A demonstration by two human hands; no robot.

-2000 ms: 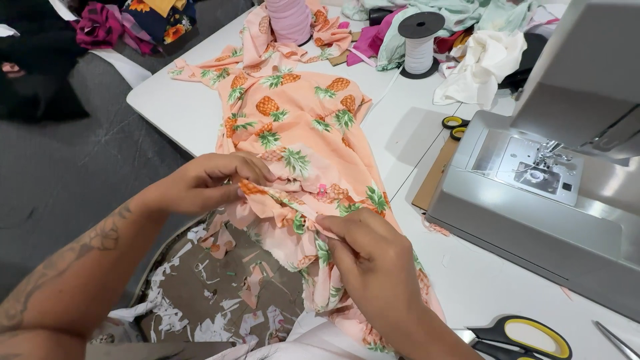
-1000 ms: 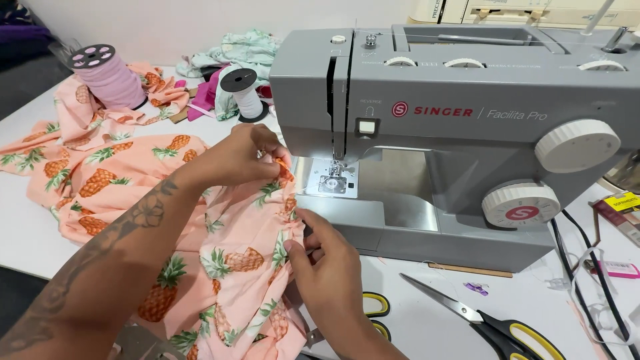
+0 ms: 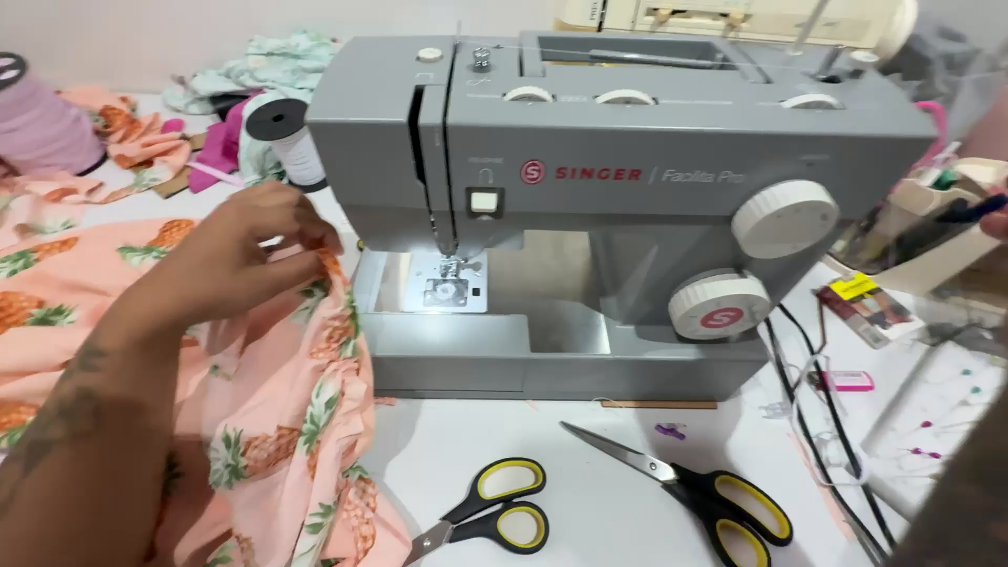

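Observation:
My left hand [image 3: 236, 252] pinches the gathered edge of a peach fabric with a pineapple print [image 3: 252, 465], left of a grey Singer sewing machine [image 3: 614, 157]. The machine's presser foot [image 3: 450, 272] stands over the lit needle plate, with no cloth under it. Part of my right hand [image 3: 996, 216] shows at the right edge, near a dark slim item at the beige organizer [image 3: 906, 236]; whether it holds the item is unclear. The right forearm blurs across the lower right corner.
Two pairs of black and yellow scissors [image 3: 504, 504] [image 3: 709, 488] lie in front of the machine. Black cables [image 3: 835, 425], a pink item [image 3: 849, 381] and scattered pins [image 3: 925, 453] are at the right. A white spool [image 3: 295, 150] and pink yarn cone [image 3: 43, 118] stand at the back left.
My right hand has let go of the fabric and moved to the far right. My left hand still holds the fabric edge. The view has swung right toward the machine.

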